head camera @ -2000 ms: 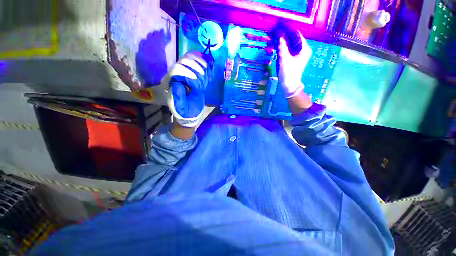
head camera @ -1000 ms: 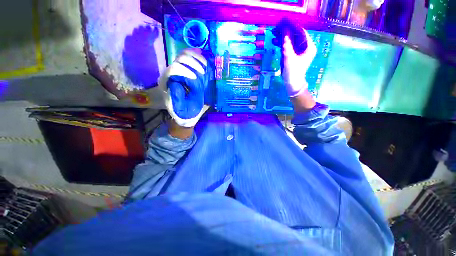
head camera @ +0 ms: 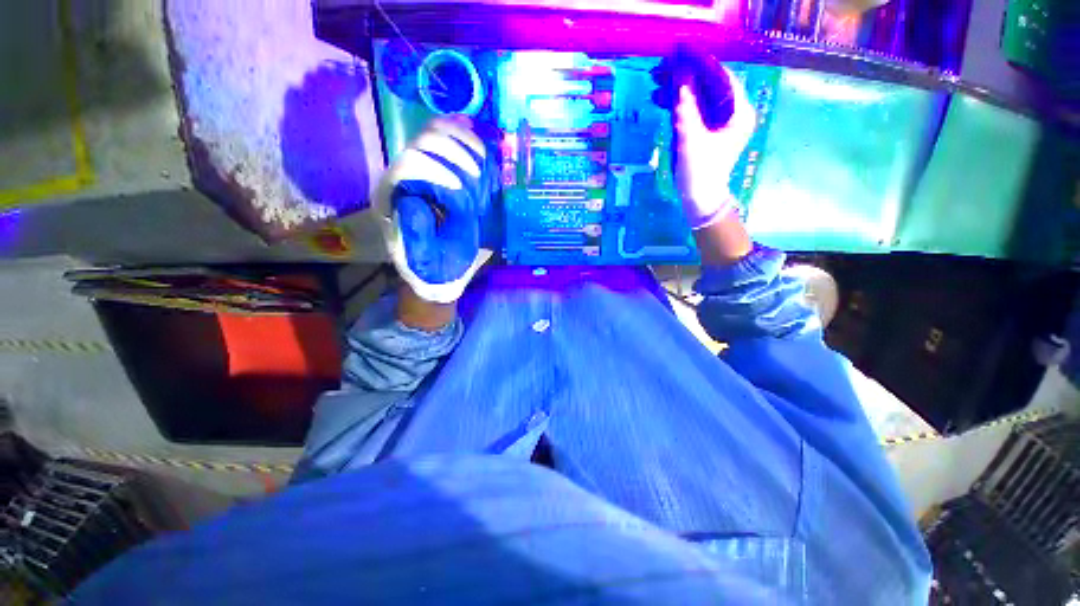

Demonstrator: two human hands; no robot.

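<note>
A teal-blue printed circuit board [head camera: 563, 178] lies in front of me, with rows of long parallel parts and reddish ends. My left hand [head camera: 438, 213], in a white and blue glove, is curled at the board's left edge, just below a blue ring [head camera: 451, 83]. A small dark spot shows in its curl; I cannot tell whether it holds anything. My right hand [head camera: 711, 148], in a white glove, is over the board's right part. Its fingers look dark, in shadow or around a dark object; I cannot tell which. No tool tip shows clearly.
A glossy green-teal surface [head camera: 835, 166] extends right of the board. A purple-lit machine edge [head camera: 533, 26] runs behind it. A worn pale metal part [head camera: 237, 130] stands at the left. A black bin with red contents [head camera: 278, 346] is at lower left, and a green board [head camera: 1036, 33] at upper right.
The view has shifted, so the board and ring sit further left in the picture. The dark pointed tip seen above my left hand two seconds ago no longer shows. My right hand stays over the board.
</note>
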